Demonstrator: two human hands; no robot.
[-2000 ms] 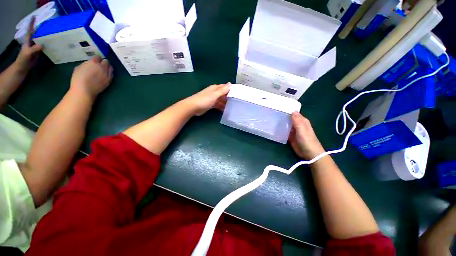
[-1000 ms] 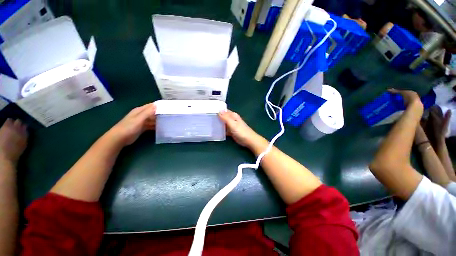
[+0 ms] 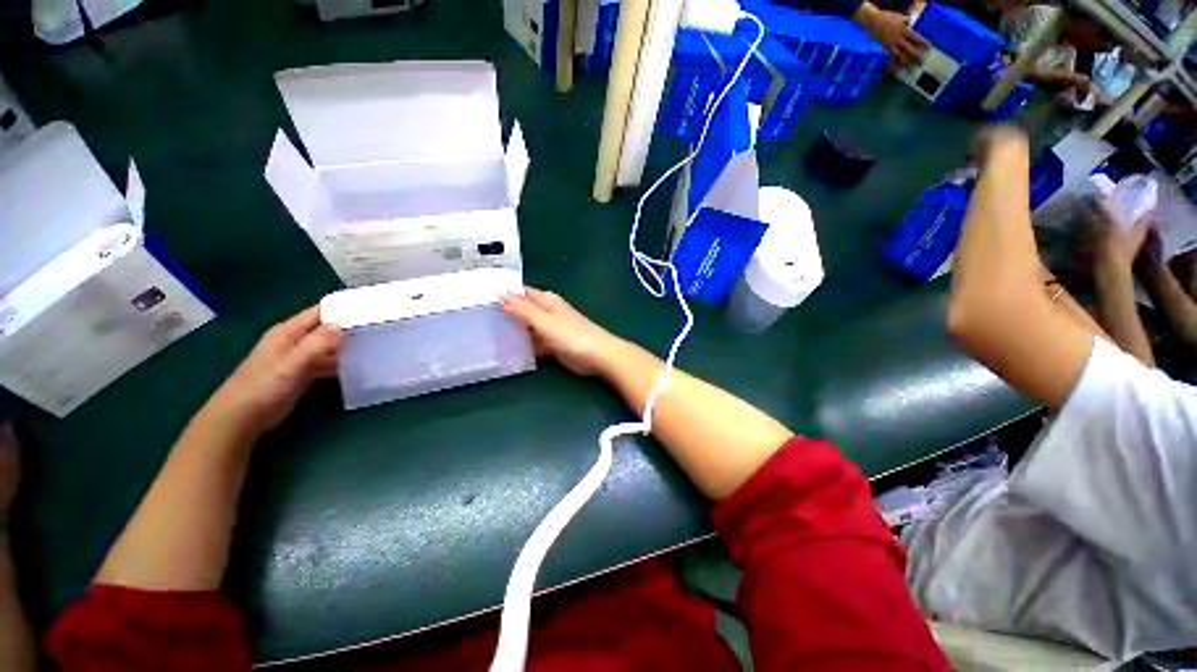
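A white oblong unit with a small dark mark on its top face and a translucent greyish lower body is held between my two hands. My left hand grips its left end. My right hand grips its right end. The unit is just in front of an open retail box, white inside, with its lid and side flaps raised. The unit hides the lower part of the box's printed front. The box's inside looks empty as far as it shows.
Another open box with a white unit in it stands at left. A second white unit stands at right beside blue boxes. A white cable crosses the view over my right forearm. Pale posts rise behind. People work at right.
The view has turned to the right, so the table's things appear further left. My hands still hold the unit in front of the open box. The person's arm at right has risen.
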